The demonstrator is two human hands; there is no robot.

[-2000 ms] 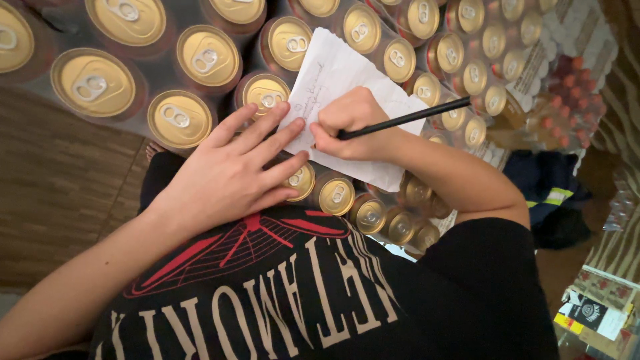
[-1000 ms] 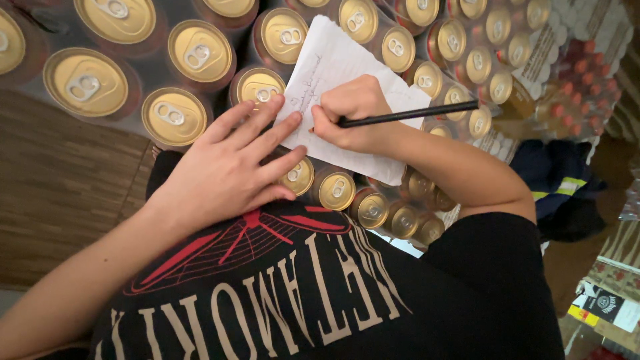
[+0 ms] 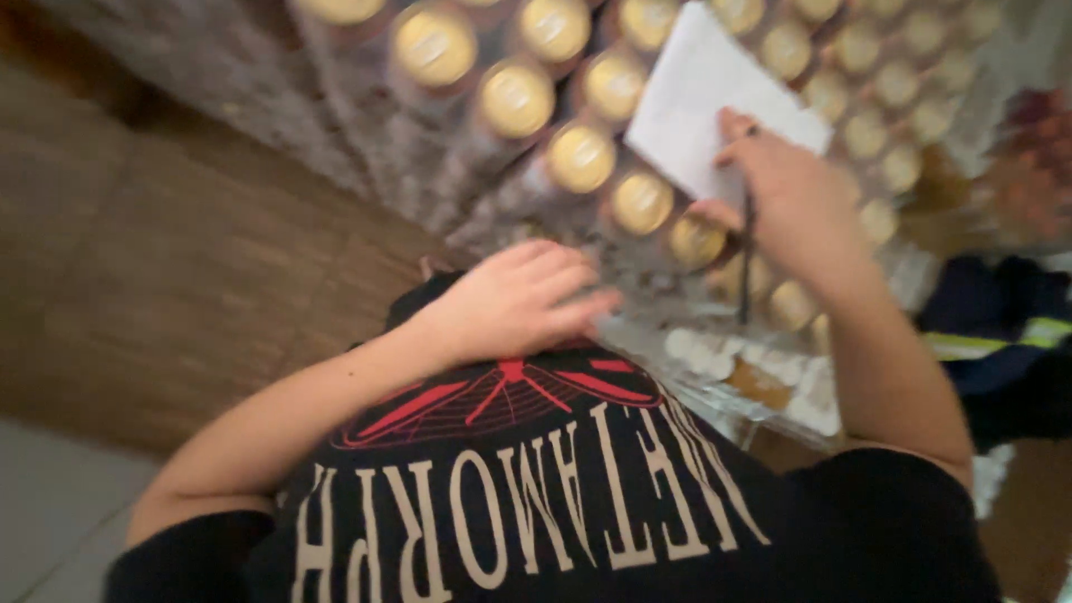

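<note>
A sheet of white paper (image 3: 695,100) lies on the gold tops of shrink-wrapped drink cans (image 3: 582,157). My right hand (image 3: 779,184) is over the paper's lower right part, with a black pen or pencil (image 3: 744,260) in its grip. The tool points down from the palm, and the fingertips rest on or just over the sheet. Nearer to me, my left hand (image 3: 528,293) is at the front of my black printed T-shirt (image 3: 519,502), with its fingers loosely bent and nothing seen in them. The view is blurred, and no writing on the paper can be made out.
Plastic film (image 3: 335,126) covers the cans at the near left. Brown floor tiles (image 3: 193,276) lie to the left. On the right are a dark garment with yellow reflective bands (image 3: 997,335) and wrapped red-topped items (image 3: 1034,167). White items under clear film (image 3: 712,356) lie beside my right forearm.
My left hand has come off the paper and cans to my shirt front. My right hand has turned, so the writing tool now points down instead of right. The view has shifted.
</note>
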